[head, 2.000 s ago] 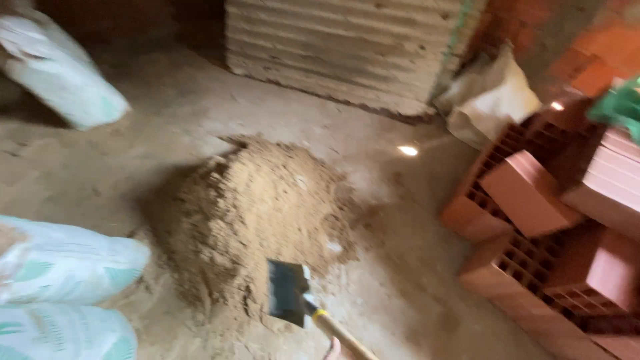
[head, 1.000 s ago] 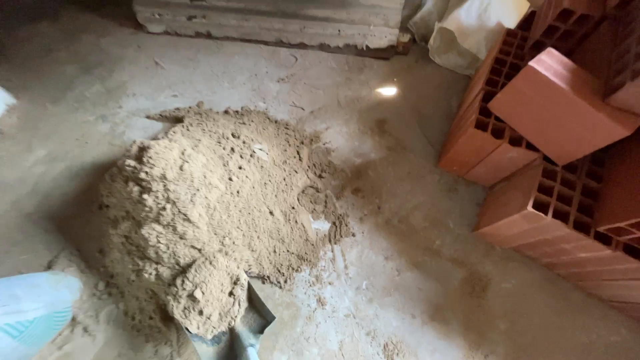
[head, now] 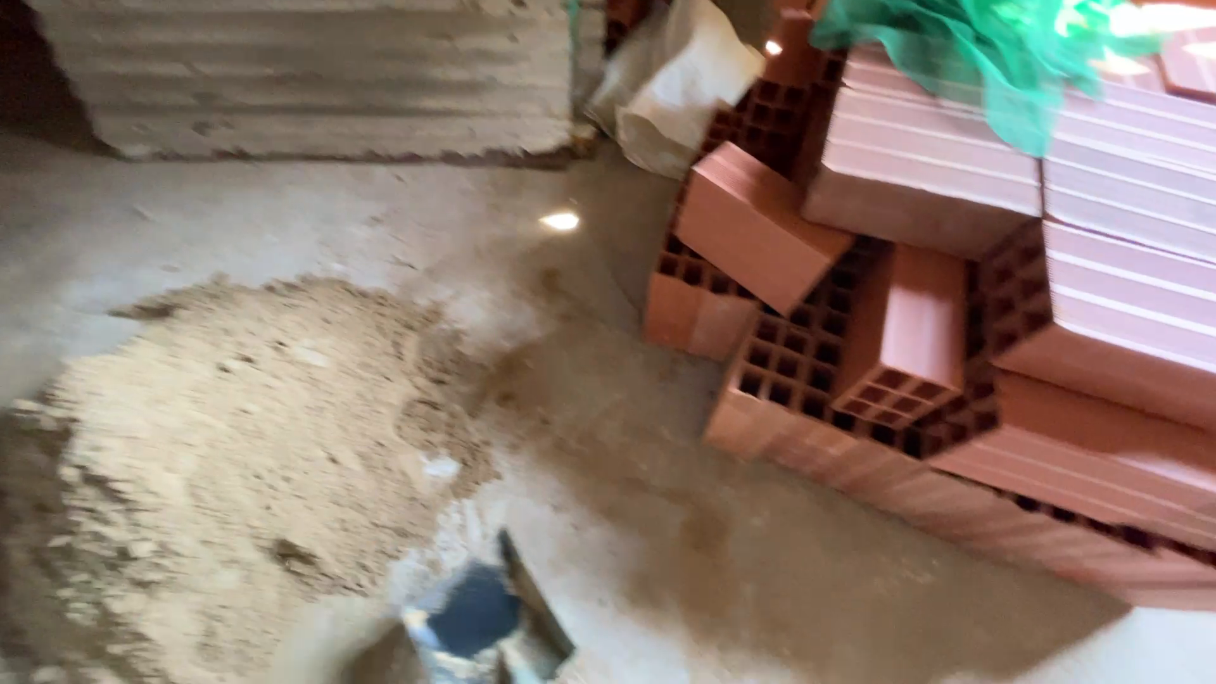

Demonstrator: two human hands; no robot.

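A broad, low pile of pale sand (head: 256, 446) lies on the concrete floor at the left. At its lower right edge, near the bottom of the view, is the metal blade of a shovel (head: 484, 617), blurred, with a dark patch on its face. The handle is out of view. Neither my left hand nor my right hand shows, so their hold on the shovel is hidden.
Hollow red clay bricks (head: 760, 228) are stacked at the right, some lying askew, under green mesh (head: 1007, 57). A ribbed panel (head: 323, 85) stands at the back, beside a crumpled whitish sack (head: 684, 85).
One second ago the shovel blade was at the pile's lower edge with a heap of sand at it; now no such heap shows on it. The view has turned right and up.
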